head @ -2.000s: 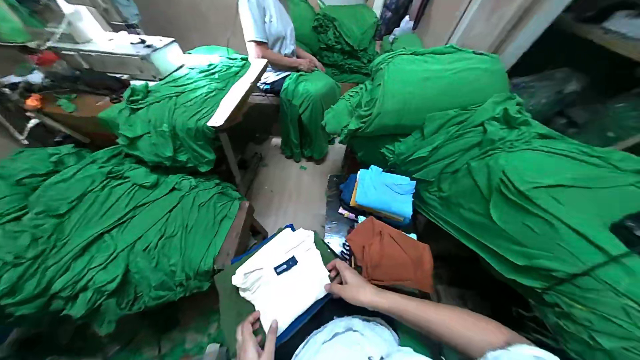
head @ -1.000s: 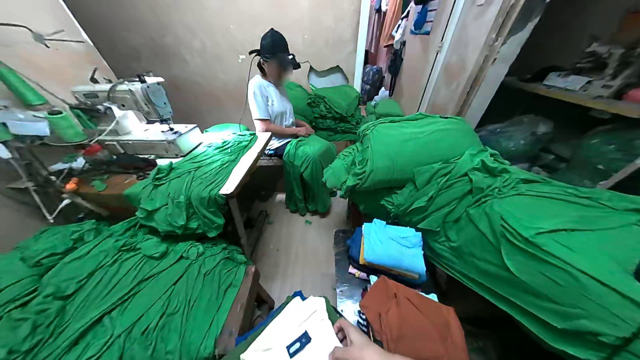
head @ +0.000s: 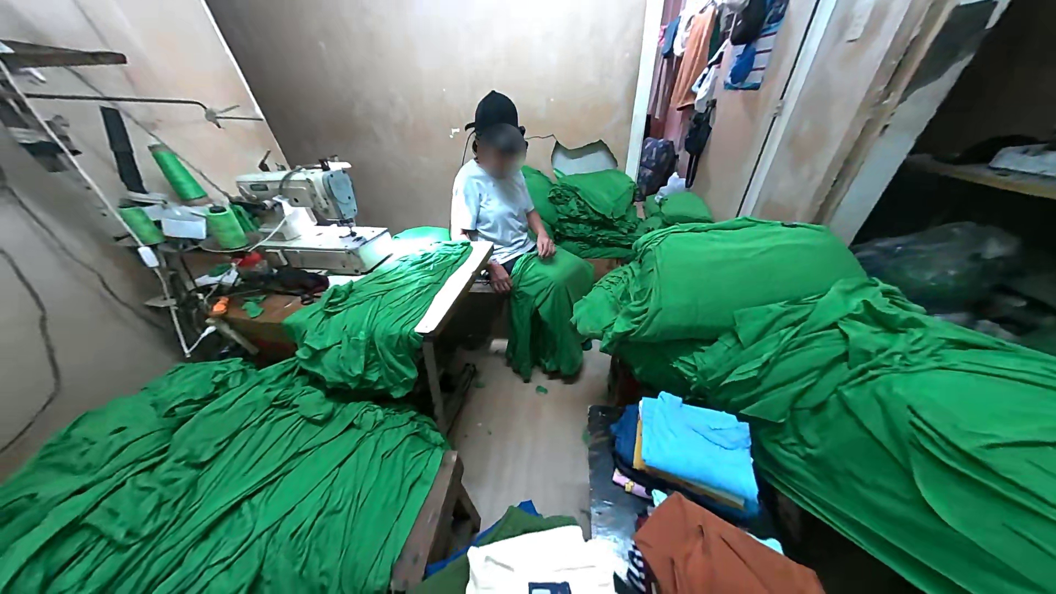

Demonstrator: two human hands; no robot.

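Neither of my hands shows in the head view now. At the bottom edge lies a folded white garment (head: 540, 561) with a dark label, on top of green and blue folded cloth (head: 503, 532). Just right of it is a rust-brown folded garment (head: 726, 553). Behind that stands a stack of folded clothes with a light blue one (head: 697, 445) on top, resting on a dark shiny surface (head: 604, 470). What my hands touch is hidden below the frame.
Green fabric covers a low table (head: 425, 528) at left and heaps (head: 907, 396) at right. A sewing machine (head: 309, 194) with green thread cones (head: 177, 173) stands back left. A person (head: 495, 206) in a cap sits behind the narrow floor strip (head: 528, 429).
The view has tilted up. Two seconds ago both my hands were at the white garment; one second ago only one hand showed at its right edge. Both are now out of view.
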